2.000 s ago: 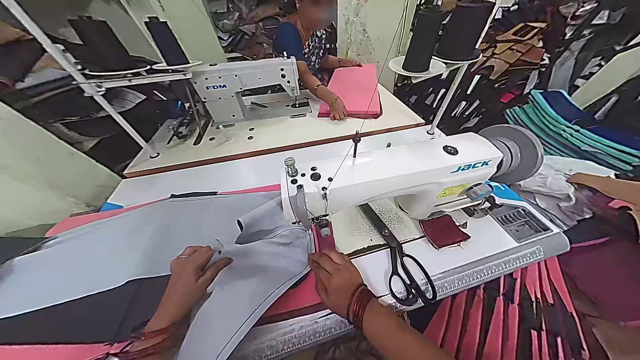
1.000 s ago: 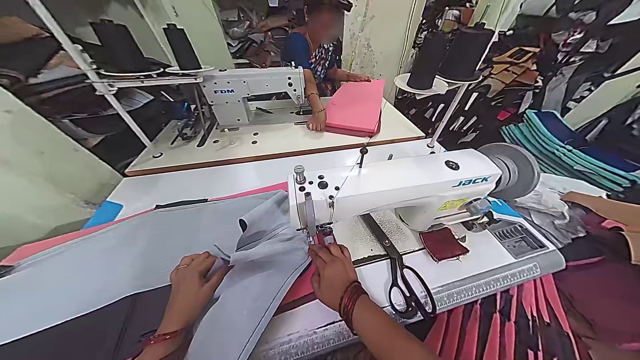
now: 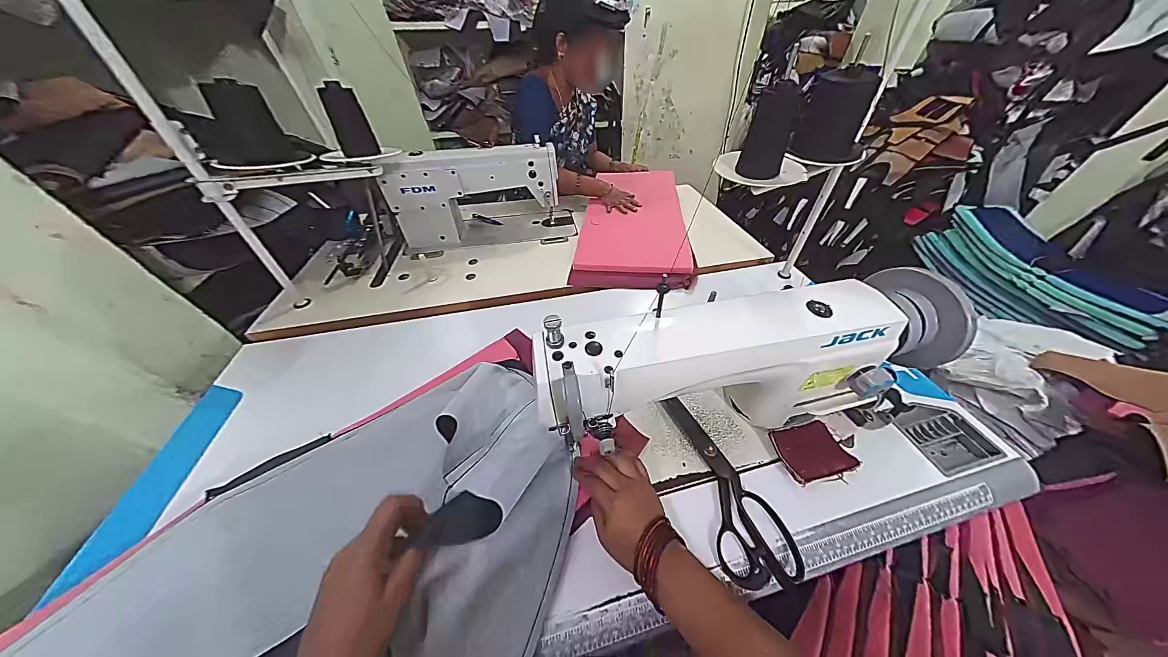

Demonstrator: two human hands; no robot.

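A white Jack sewing machine (image 3: 721, 342) stands over the table with its needle area at the left end. Under and left of it lies grey fabric (image 3: 365, 484) with pink and maroon layers along its edges. My left hand (image 3: 374, 566) pinches a raised fold of the grey fabric. Close by the presser foot, my right hand (image 3: 616, 497) has its fingers on the fabric edge, beside a pink and maroon piece (image 3: 630, 438). Black-handled fabric scissors (image 3: 739, 520) lie right of that hand, near a maroon fabric patch (image 3: 814, 452).
Across the table a co-worker rests their hands on a stack of pink sheets (image 3: 634, 224), beside an FDM sewing machine (image 3: 470, 196). Black thread cones (image 3: 771, 132) stand behind. Teal and blue folded pieces (image 3: 1049, 274) are at the right; pink and dark strips (image 3: 940, 584) hang at the front edge.
The grey fabric has shifted and bunched differently beside the needle, and a maroon corner now shows behind it. The co-worker's hand now lies on top of the pink stack.
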